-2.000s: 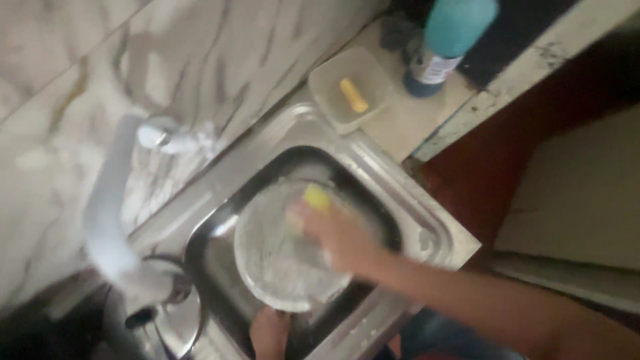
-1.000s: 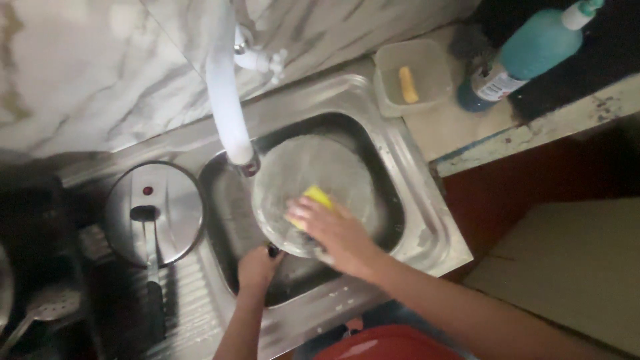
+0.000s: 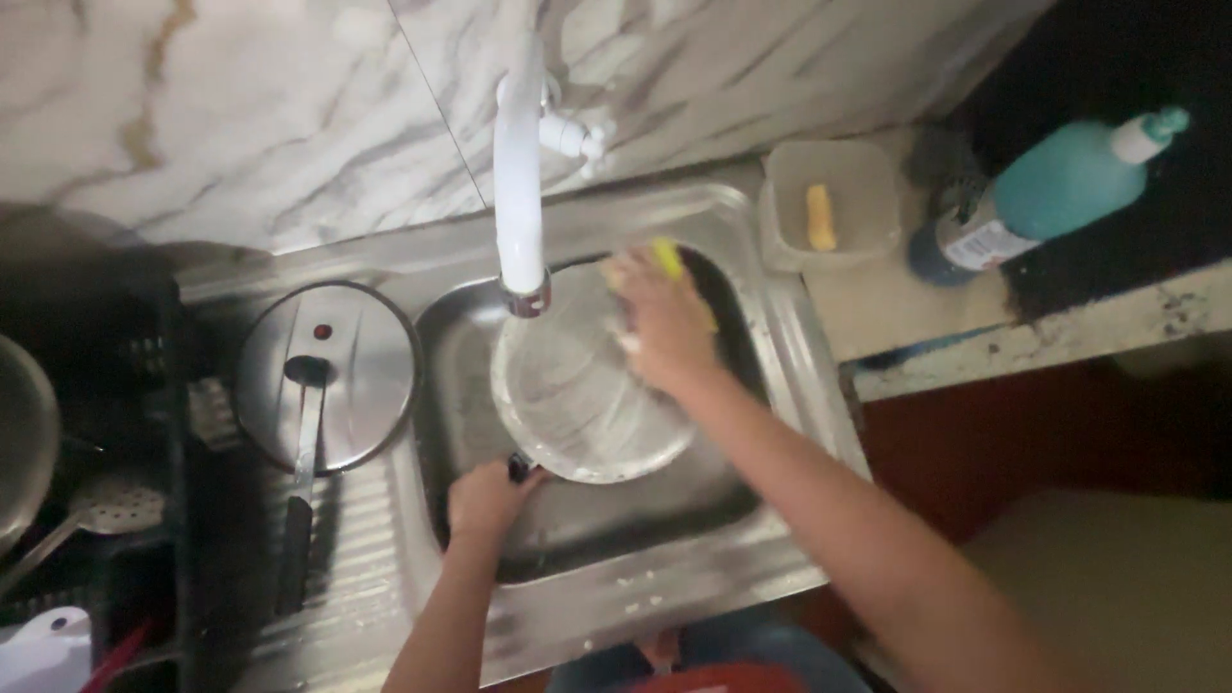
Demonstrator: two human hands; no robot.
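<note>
A round metal pan (image 3: pixel 587 404) with soapy streaks lies in the basin of the stainless steel sink (image 3: pixel 626 577). My left hand (image 3: pixel 491 496) grips its dark handle at the lower left of the pan. On the pan's upper right rim, my right hand (image 3: pixel 664 318) holds a yellow sponge (image 3: pixel 667 258), partly hidden by blurred fingers. The white faucet spout (image 3: pixel 520 192) hangs over the pan's upper left edge; no running water is visible.
A round metal lid (image 3: pixel 371 395) and a black-handled utensil (image 3: pixel 300 520) lie on the drainboard. A dark rack with a slotted spoon (image 3: pixel 120 508) stands left. Right of the sink are a plastic container (image 3: pixel 784 226) holding a yellow piece and a teal bottle (image 3: pixel 1068 183).
My right hand and the sponge have moved from the pan's lower part to its upper right rim. The left hand stays at the handle. The view has shifted.
</note>
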